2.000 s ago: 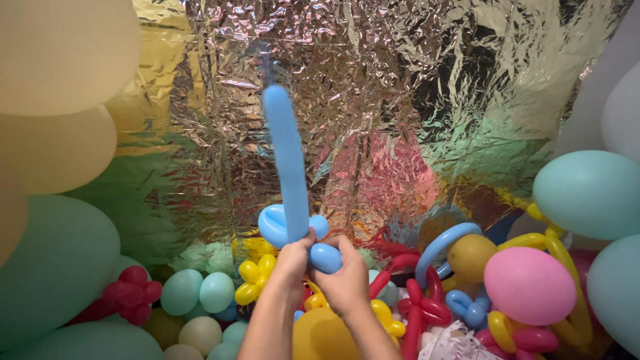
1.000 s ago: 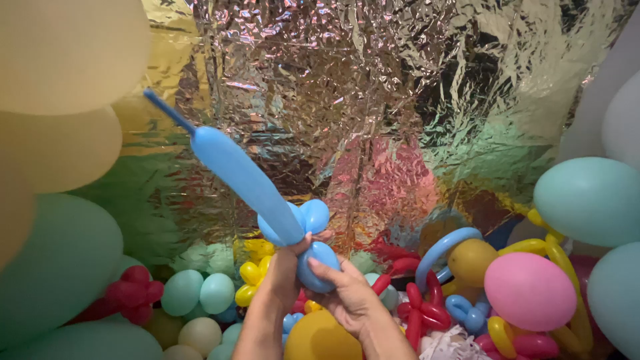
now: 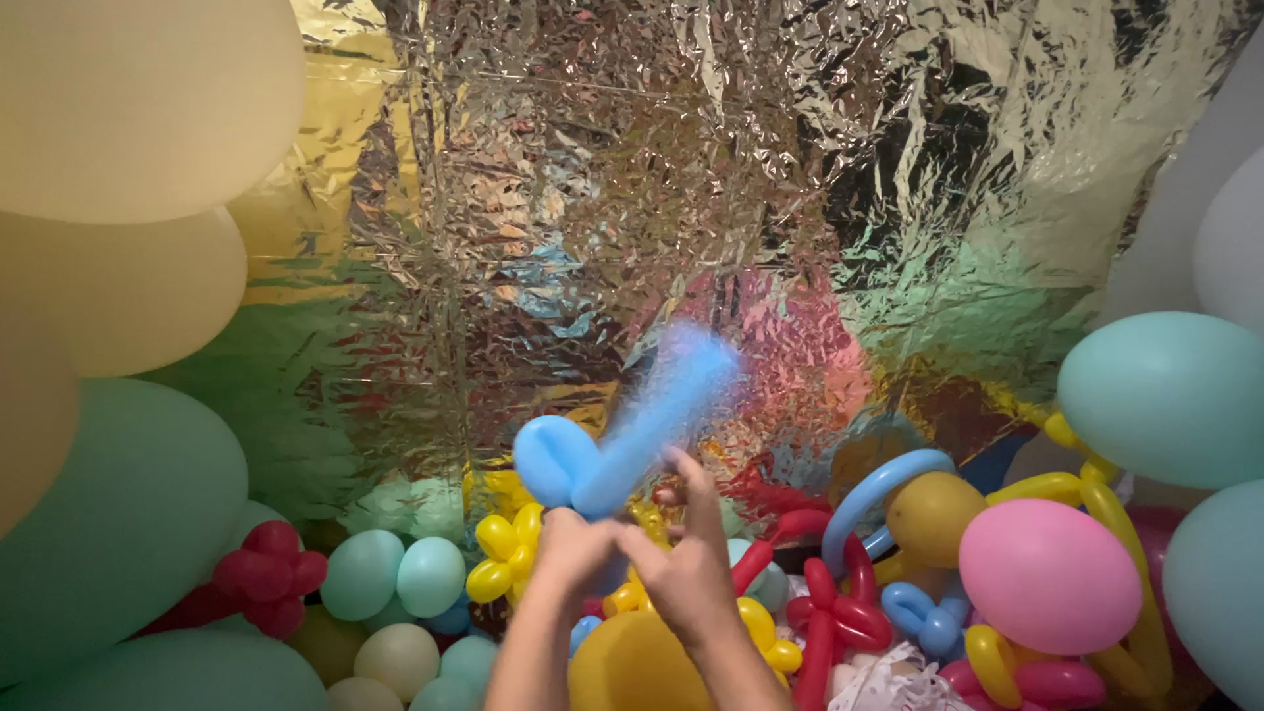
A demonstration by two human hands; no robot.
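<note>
A blue modelling balloon [image 3: 558, 462] stands above my hands at the lower middle, with a folded loop at its left and a long straight section, blurred by motion, slanting up to the right. My left hand [image 3: 581, 553] is closed around its twisted lower part, just under the loop. Close beside it, my right hand [image 3: 686, 563] has its fingers spread and raised near the long section; its thumb is by the left hand. Whether the right hand touches the balloon is not clear. The balloon's lowest part is mostly hidden behind both hands.
Crinkled metallic foil [image 3: 632, 197] hangs ahead. Large cream [image 3: 138, 99] and teal balloons [image 3: 128, 513] crowd the left. Yellow flower-shaped balloons [image 3: 509, 553], a gold balloon [image 3: 632, 667], red twisted balloons [image 3: 839, 617], a pink balloon [image 3: 1049, 576] and a teal balloon [image 3: 1165, 398] lie around the hands.
The blue balloon's long section has swung from leaning left to leaning right, and its folded loop now shows at the left. My right hand's fingers have opened and lifted from their earlier grip.
</note>
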